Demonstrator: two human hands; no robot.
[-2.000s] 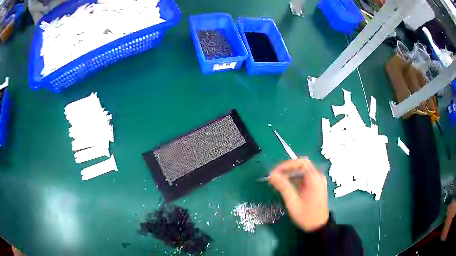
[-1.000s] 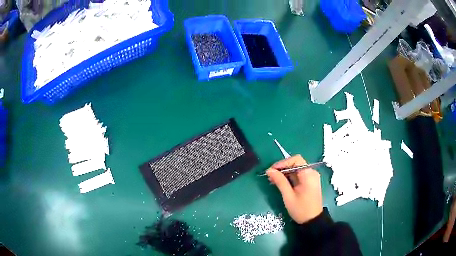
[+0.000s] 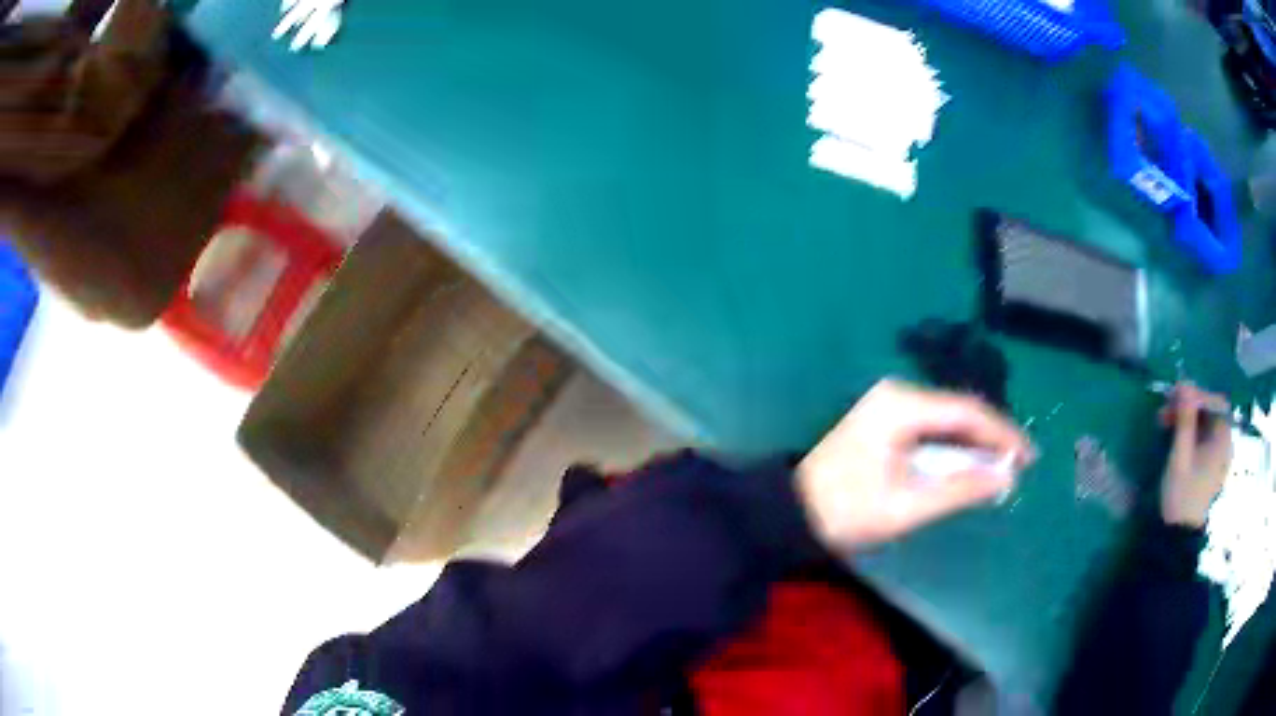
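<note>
My left hand [image 3: 910, 469] is over the bench's near edge, fingers curled round a small white piece [image 3: 959, 457], blurred, likely a white strip. My right hand [image 3: 1196, 455] is farther right, fingers pinched on thin tweezers [image 3: 1168, 389] that show only faintly. The black parts tray [image 3: 1071, 287] with its grey block lies beyond both hands. A dark heap of small black parts [image 3: 959, 357] lies just beyond my left hand. A small heap of silvery parts [image 3: 1101, 476] lies between the hands.
A column of white strips [image 3: 875, 105] lies at the back. Blue bins [image 3: 1168, 175] and a blue basket [image 3: 1036, 25] are at upper right. A large white pile [image 3: 1241, 525] is beside my right hand. Below the bench edge are an open cardboard box [image 3: 378, 406] and a red object [image 3: 252, 287].
The view has swung left and tilted, so the bench things now appear at the right. My left hand and sleeve have come into view with a white piece. The box and floor now show.
</note>
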